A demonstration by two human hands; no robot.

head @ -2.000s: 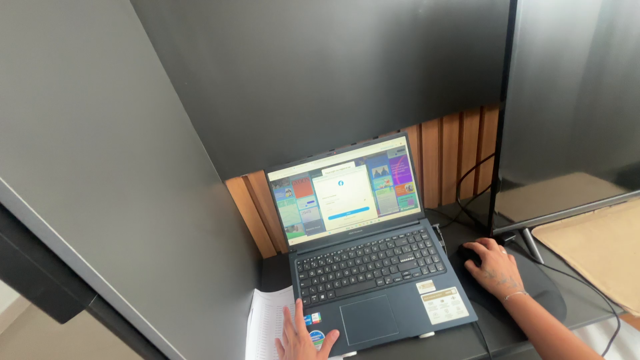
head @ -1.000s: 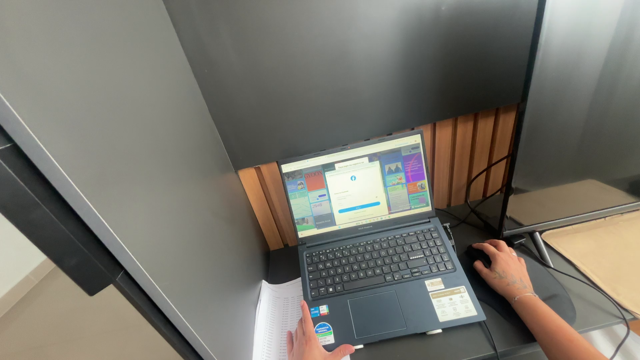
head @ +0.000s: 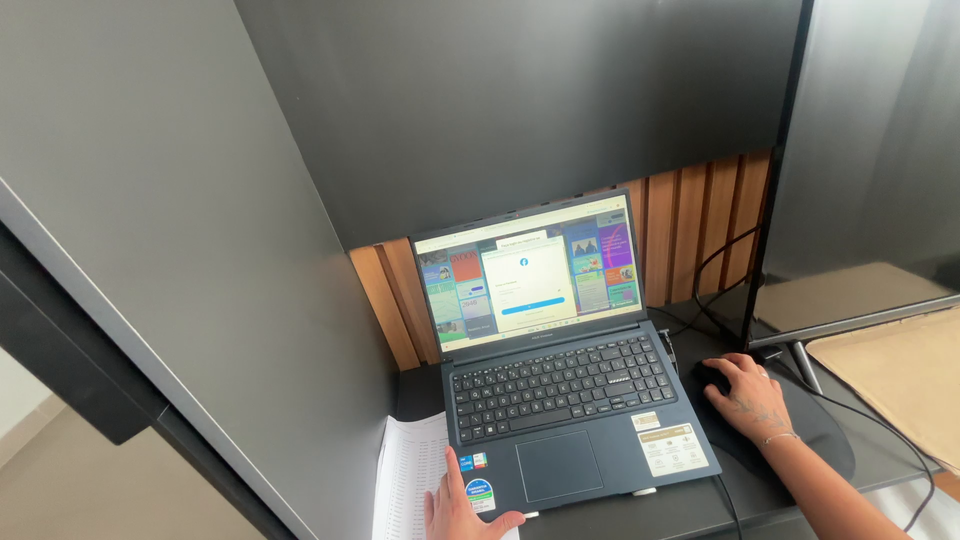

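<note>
An open ASUS laptop stands on the dark desk, tilted in view, its screen lit with a pop-up window over colourful tiles. My right hand rests over a black computer mouse on a dark mouse pad, right of the keyboard. My left hand lies at the laptop's front left corner, fingers spread, with the index finger along its edge and the thumb at the front edge. Beneath that hand and beside the laptop are printed paper sheets.
A large flat screen on metal legs stands at the right, with a beige mat before it. Black cables run behind and beside the mouse pad. A grey cabinet panel closes in the left side; wood slats line the back.
The view has shifted somewhat. My right hand stays on the mouse and my left hand stays at the laptop's front left corner.
</note>
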